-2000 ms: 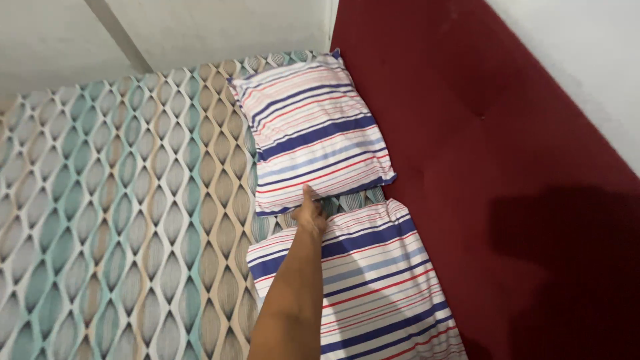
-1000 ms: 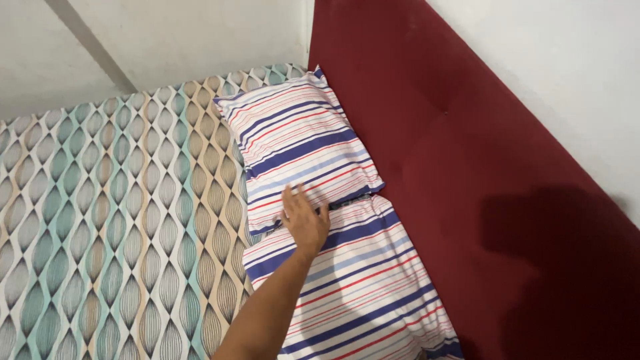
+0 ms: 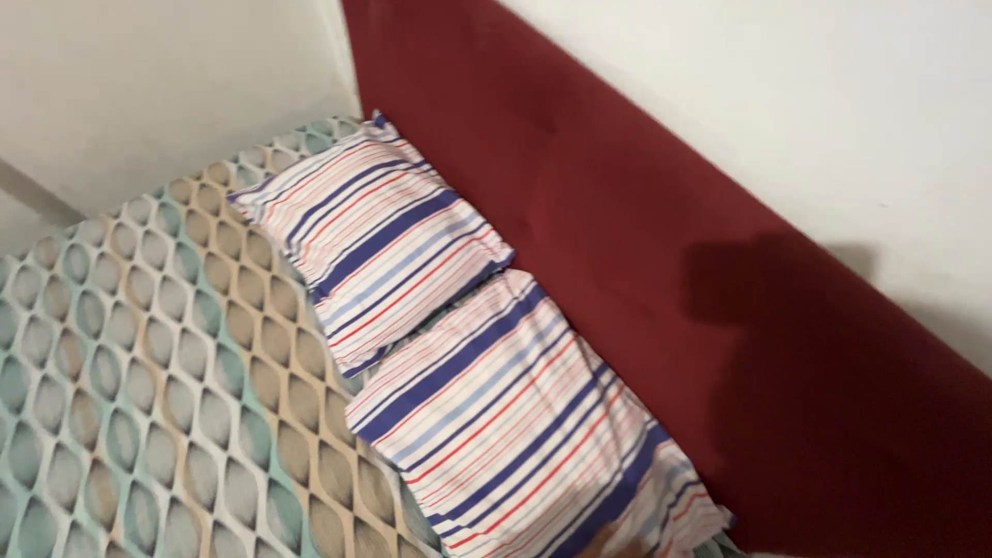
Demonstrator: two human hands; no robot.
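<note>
Two striped pillows in white, blue and red lie end to end on the bed, along the headboard. The upper pillow (image 3: pixel 387 240) has its lower edge close to the top of the lower pillow (image 3: pixel 504 418), with a narrow dark gap between them. At the bottom edge of the view, a small blurred part of a hand (image 3: pixel 608 544) shows at the lower pillow's near end. Whether it is my left or my right hand, and whether it grips the fabric, cannot be told. The rest of that hand and the other hand are out of view.
A patterned bedsheet (image 3: pixel 170 372) in grey, teal and beige covers the mattress left of the pillows. The dark red padded headboard (image 3: pixel 604 256) runs along their right side, with a shadow on it. Pale walls (image 3: pixel 814 101) stand behind the headboard and beyond the bed's far edge.
The hand that was at the seam between the pillows has left it. The gap between the pillows is narrower than two seconds ago. The view has swung toward the headboard.
</note>
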